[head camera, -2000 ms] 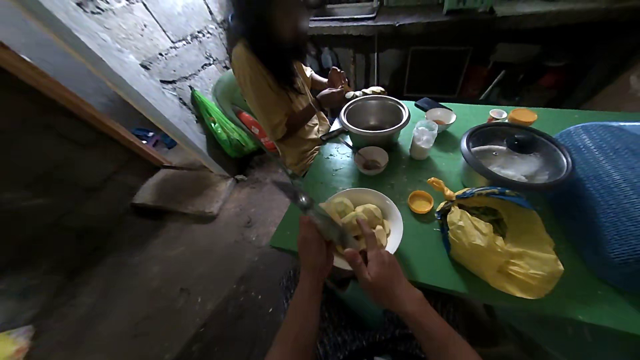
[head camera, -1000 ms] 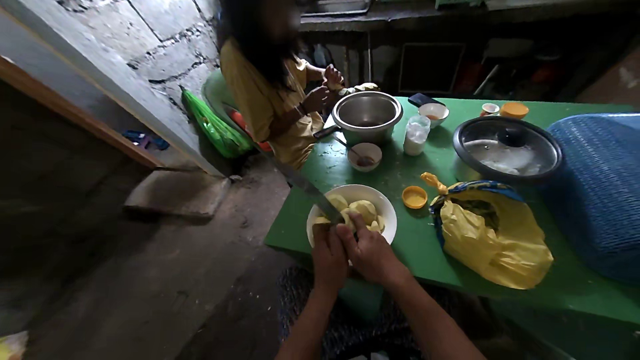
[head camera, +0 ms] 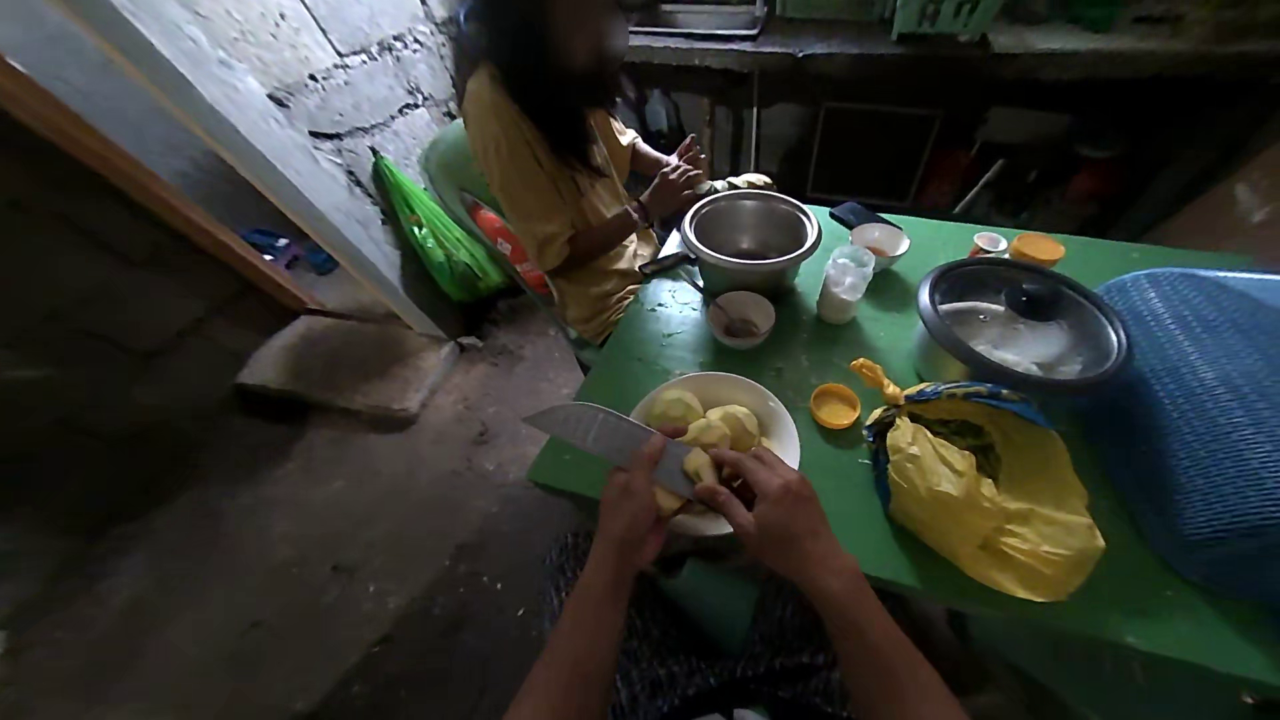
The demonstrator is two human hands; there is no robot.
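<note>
A wide-bladed kitchen knife [head camera: 600,437] slants over the near left rim of a white bowl [head camera: 775,405], its tip to the upper left. My right hand [head camera: 775,508] is closed at its heel end, where the handle is mostly hidden. My left hand [head camera: 632,508] grips a pale yellow peeled piece [head camera: 668,501] beneath the blade, with fingers across the blade's face. Another pale piece [head camera: 700,465] lies against the blade beside my right fingers. Several peeled, rounded pieces [head camera: 738,427], fruit or vegetable, rest in the bowl.
The green table [head camera: 640,365] holds a metal pot [head camera: 750,245], a small bowl with a spoon [head camera: 741,320], a jar [head camera: 845,285], an orange lid [head camera: 835,406], a lidded pot [head camera: 1025,325], a yellow plastic bag [head camera: 985,495] and a blue basket [head camera: 1200,430]. A person [head camera: 550,190] sits across the left corner.
The knife's tip has swung down to the left, so the blade lies flatter over the bowl. My hands have moved slightly apart since one second ago.
</note>
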